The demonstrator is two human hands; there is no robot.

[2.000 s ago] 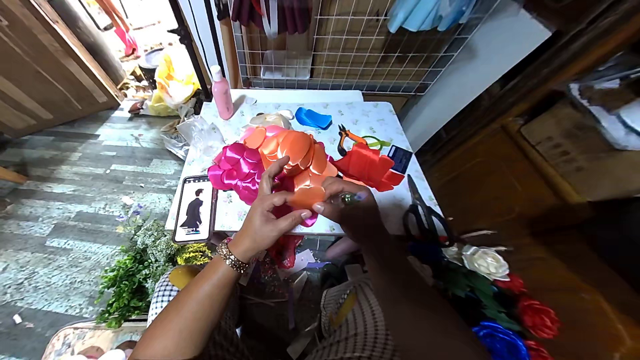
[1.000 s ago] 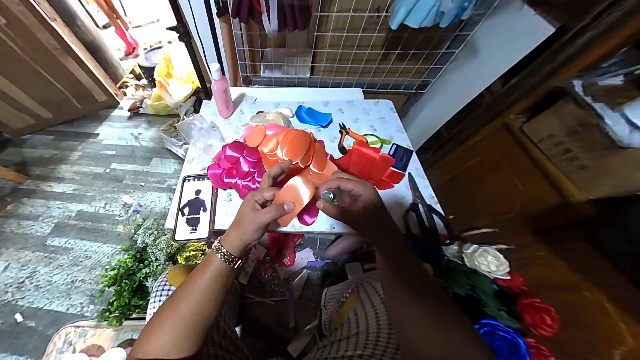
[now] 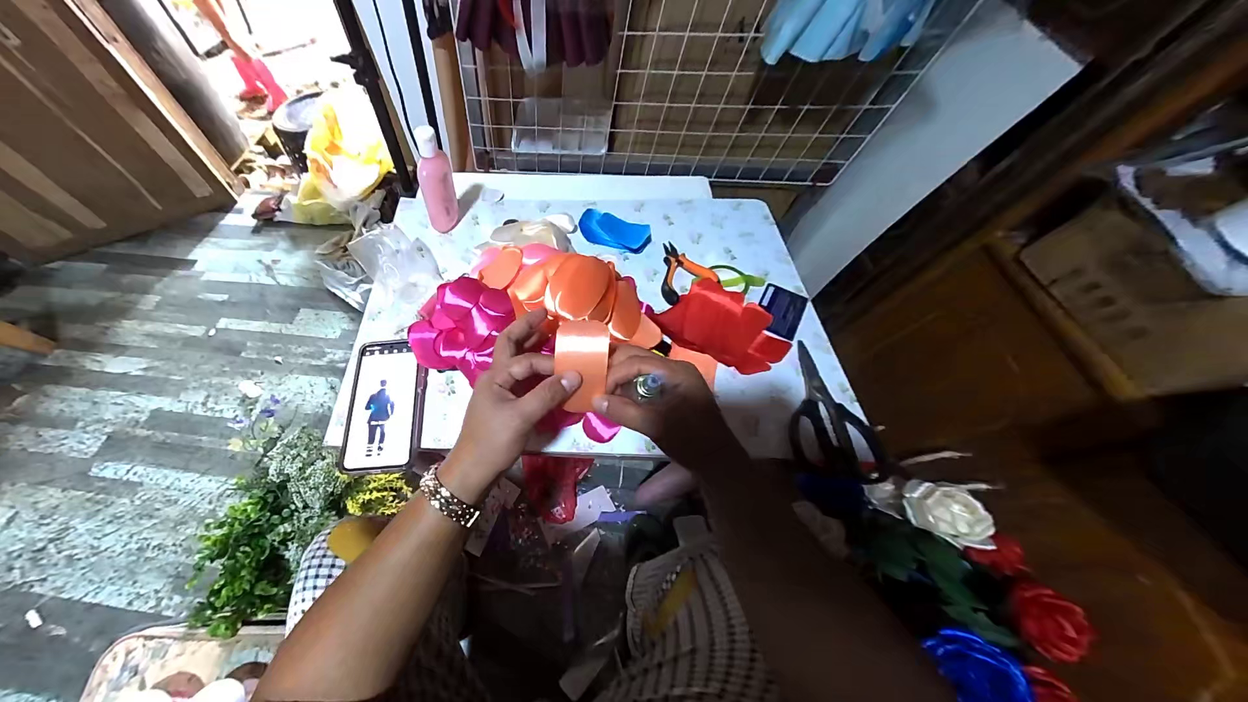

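Observation:
My left hand pinches the left edge of a peach-orange satin ribbon piece over the table's front. On its other edge is my right hand, which also has a small clear, roundish-ended item between its fingers; its kind is unclear. Just behind the hands lie orange satin petals, with magenta satin petals to their left. A stack of red satin pieces rests to the right, beside orange-handled pliers. Blue petals lie farther back.
A phone lies at the table's left front edge, and black scissors at its right edge. A pink bottle stands at the back left near a clear plastic bag. Fabric roses are at the lower right, greenery at the lower left.
The orange ribbon piece, tilted between my hands one second ago, now stands upright with its broad shiny face showing. Both hands stay near the same place. The figure on the phone screen has changed.

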